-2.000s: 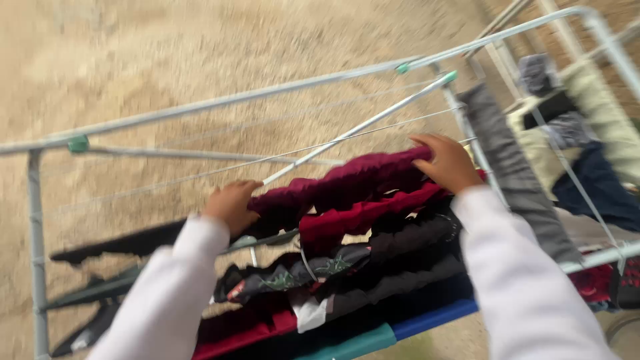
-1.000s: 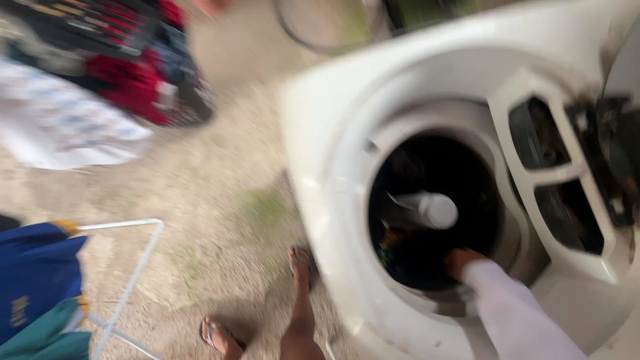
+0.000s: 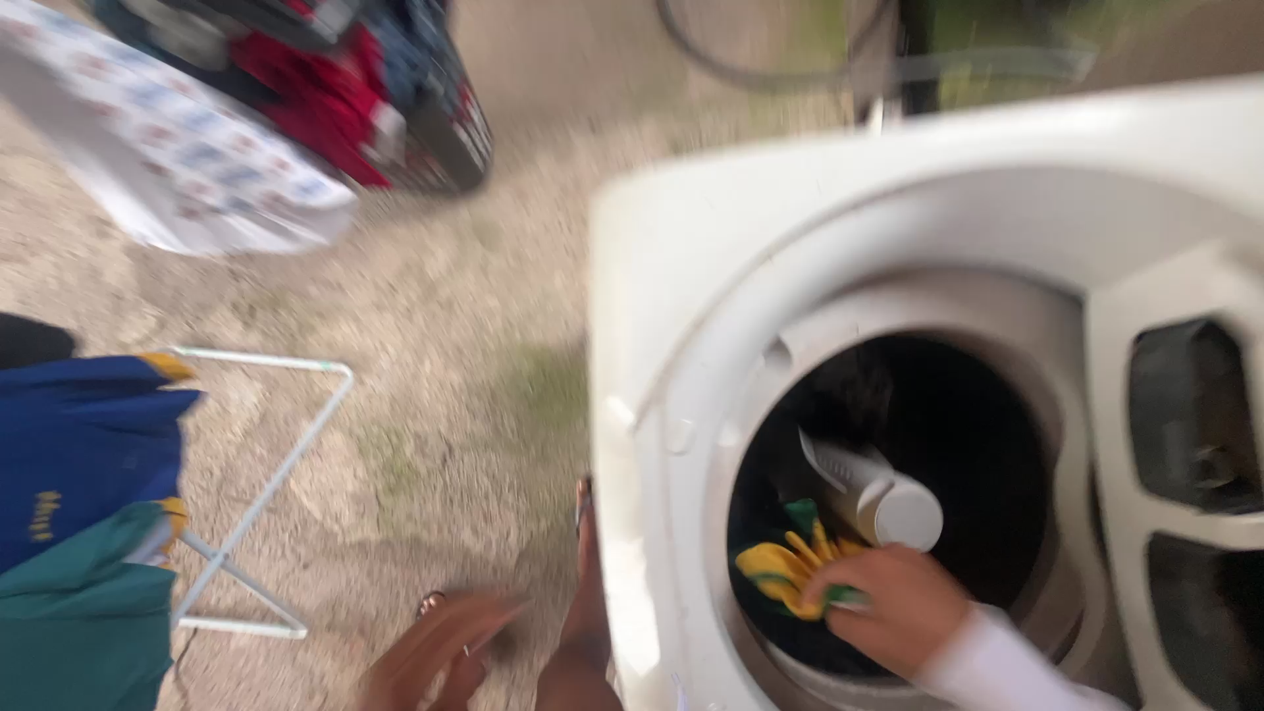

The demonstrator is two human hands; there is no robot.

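Note:
My right hand [image 3: 894, 607] reaches into the round tub of a white top-loading washing machine [image 3: 681, 296]. Its fingers are closed on a yellow and green cloth [image 3: 780, 573], beside the white agitator [image 3: 904, 509]. Dark cloth seems to lie deeper in the shadowed tub. Blurred, my left hand [image 3: 444, 642] is outside the machine, over the ground at bottom centre, and no item shows in it; how its fingers are set is unclear.
A metal drying rack [image 3: 267, 494] at left bears a blue garment [image 3: 89, 444] and a teal garment [image 3: 89, 612]. At upper left, a dark basket [image 3: 454, 138] holds clothes, with a white patterned cloth [image 3: 197, 158] beside it. A hose [image 3: 731, 74] curves behind the machine.
The view has swung from the drying rack to the washing machine. My hands have left the maroon cloth on the rack. My right hand now grips the yellow and green cloth, and my left hand has come into view.

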